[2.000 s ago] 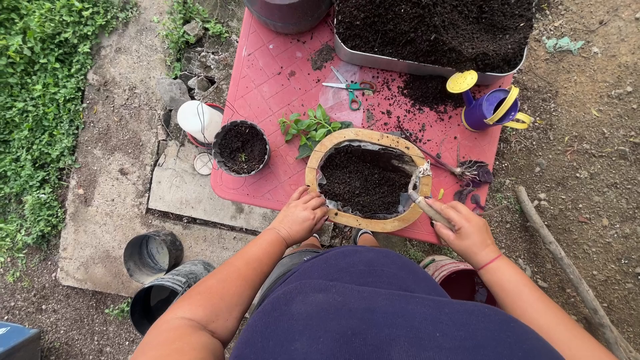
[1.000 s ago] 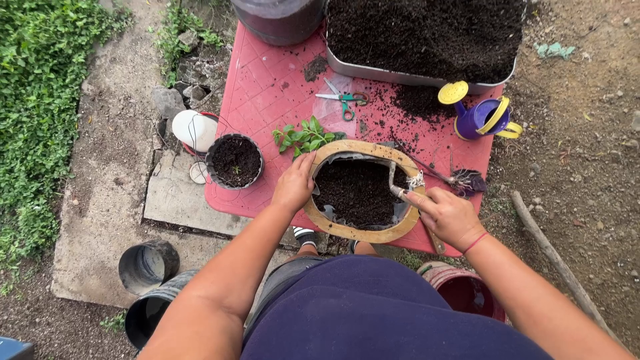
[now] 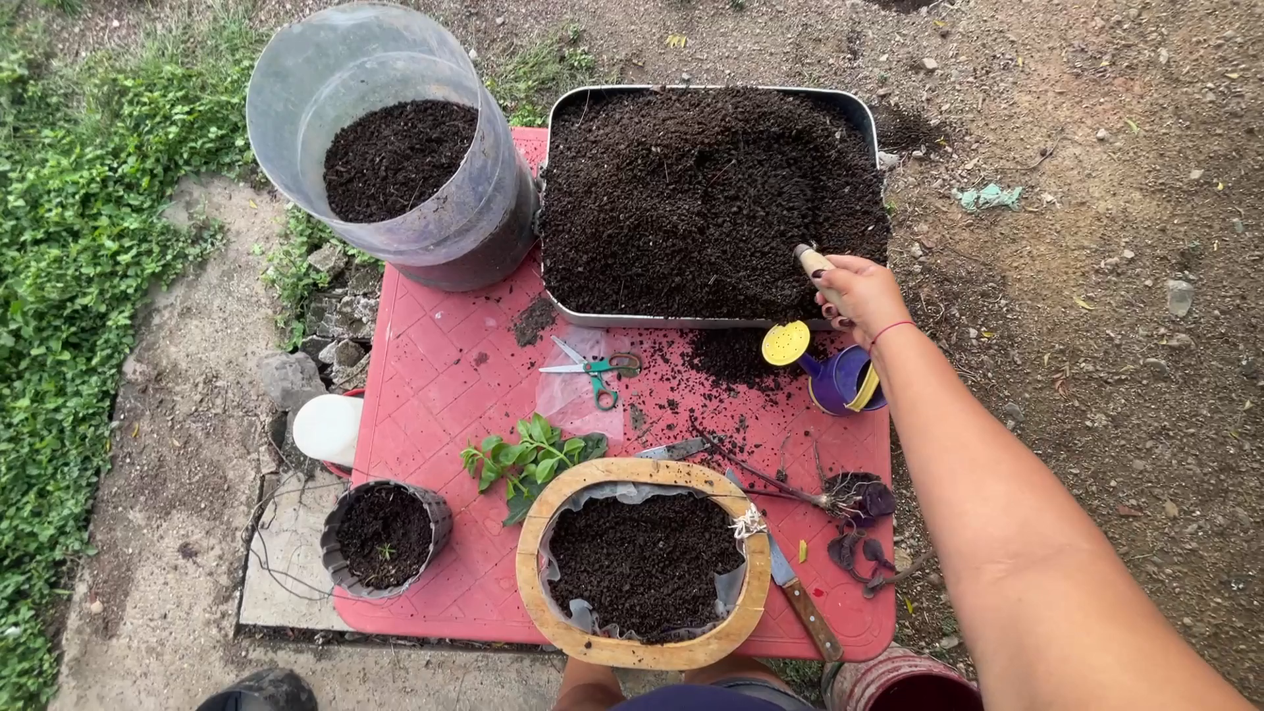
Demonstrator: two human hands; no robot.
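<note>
My right hand grips the pale handle of a small tool over the right part of a metal tray heaped with dark soil; the tool's working end is hidden, and I cannot tell its kind. My left hand is out of view. At the table's near edge sits an oval wooden-rimmed planter, lined with plastic and filled with soil. Left of it lies a leafy green cutting. To its right are a wooden-handled knife and an uprooted purple-leaved plant.
A clear plastic container with soil stands back left. Scissors and a purple watering can rest on the pink table. A ribbed pot holds a seedling. A reddish bucket stands below the right corner.
My right hand has moved from the planter's rim to the soil tray, still holding the tool. My left hand has left the planter and the view. The view has shifted toward the table's far side.
</note>
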